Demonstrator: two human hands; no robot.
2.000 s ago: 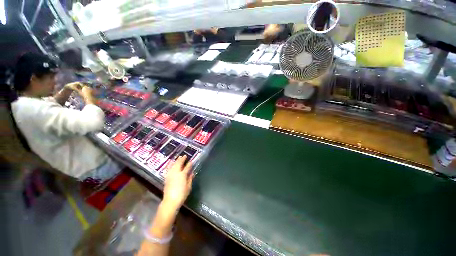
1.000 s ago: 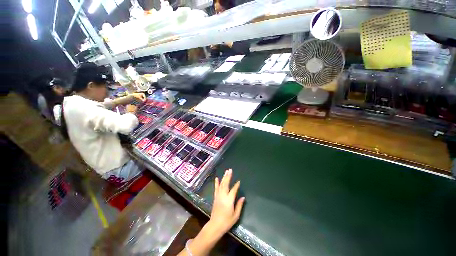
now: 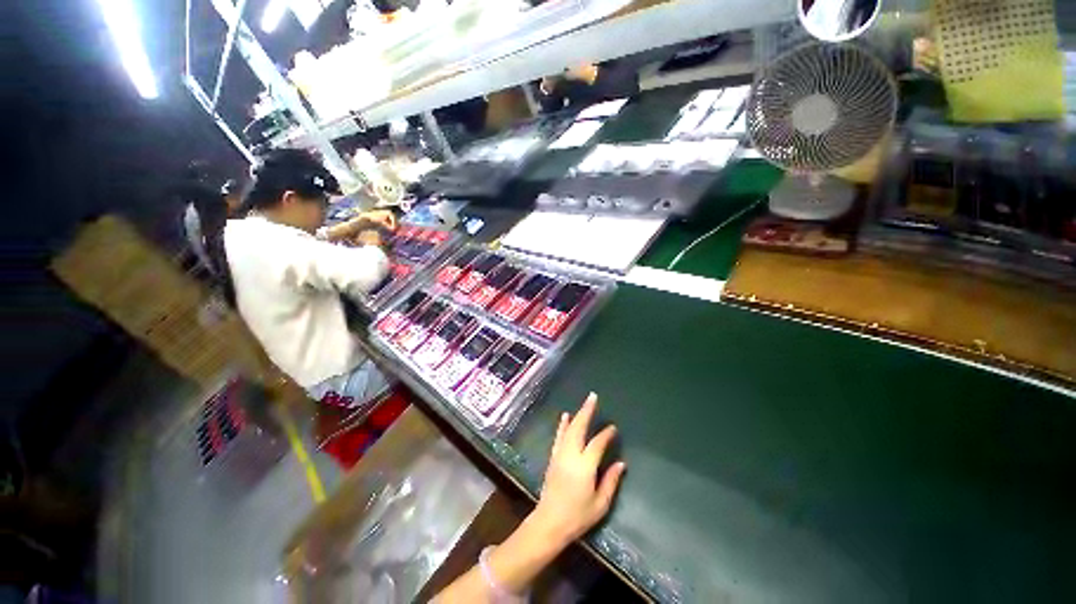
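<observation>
My left hand (image 3: 578, 472) rests at the front edge of the dark-green mat (image 3: 814, 437), palm down, fingers apart, holding nothing. A clear blister tray (image 3: 516, 415) lies to the left of it, not touching it. The tray holds two rows of red-and-black keypad phones (image 3: 561, 309), face up with their screens toward the back. My right hand is not in view.
A co-worker (image 3: 295, 283) works at a second phone tray (image 3: 415, 250) on the left. A white board (image 3: 586, 240), a fan (image 3: 822, 118), a brown board (image 3: 897, 309) and clear trays (image 3: 991, 201) stand behind the mat. A box with clear bags (image 3: 389, 531) is below the bench.
My left hand has left the nearest phone in the tray and moved right onto the mat, its fingers now spread. The view has shifted, so the scene sits further right.
</observation>
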